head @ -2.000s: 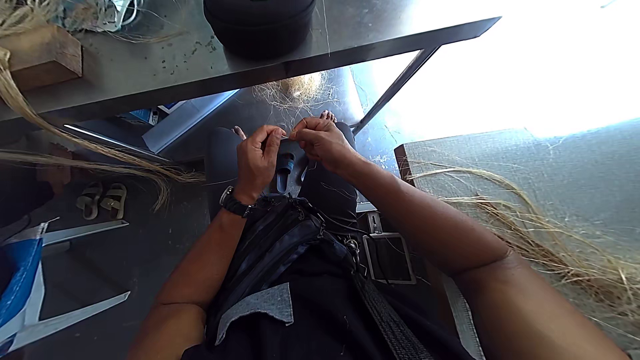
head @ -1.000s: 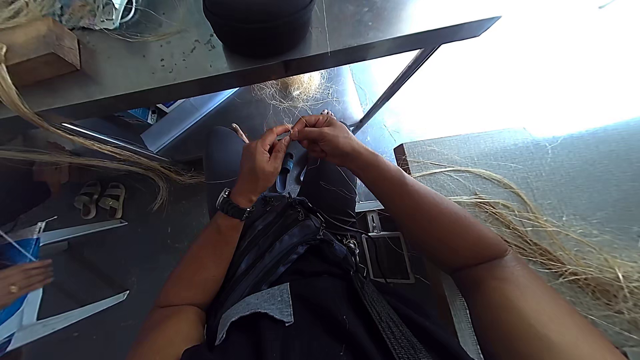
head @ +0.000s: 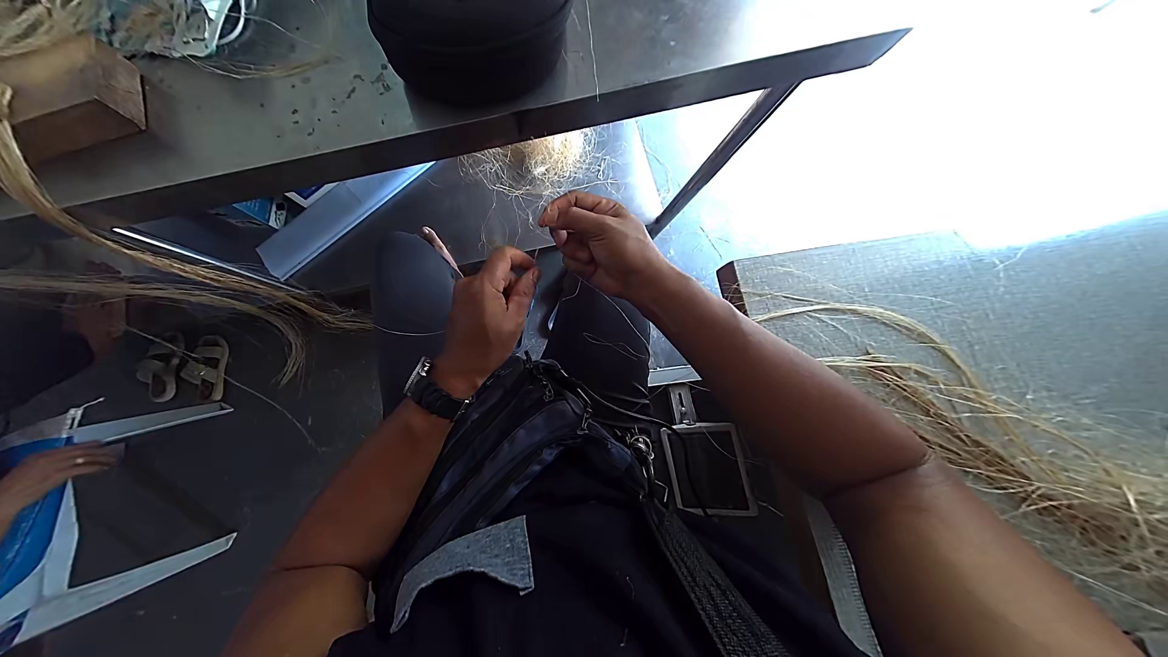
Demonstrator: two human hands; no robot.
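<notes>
Above my lap, my left hand (head: 494, 306) has its thumb and forefinger pinched close together, with a wristwatch (head: 436, 392) on that wrist. Farther forward and to the right is my right hand (head: 598, 239), its thumb and fingertips pressed together. A thin pale fibre (head: 598, 297) hangs loosely below the right hand; where it ends is too fine to tell. Whether a strand runs between the two hands is hard to see. Beyond them, a tangle of pale loose fibres (head: 547, 160) lies past the near edge of the table.
A dark metal table (head: 255, 119) spans the front, bearing a black round case (head: 470, 46) and a wooden block (head: 73, 96). Long fibre bundles (head: 164, 255) hang at left; more fibres (head: 985, 420) lie on a cloth-covered surface at right. Another person's hand (head: 64, 470) is at far left, near sandals (head: 187, 365).
My hands, together at the fingertips before, are now apart, the right one farther forward and the left one nearer my body. The other person's hand at far left came into view and has moved right.
</notes>
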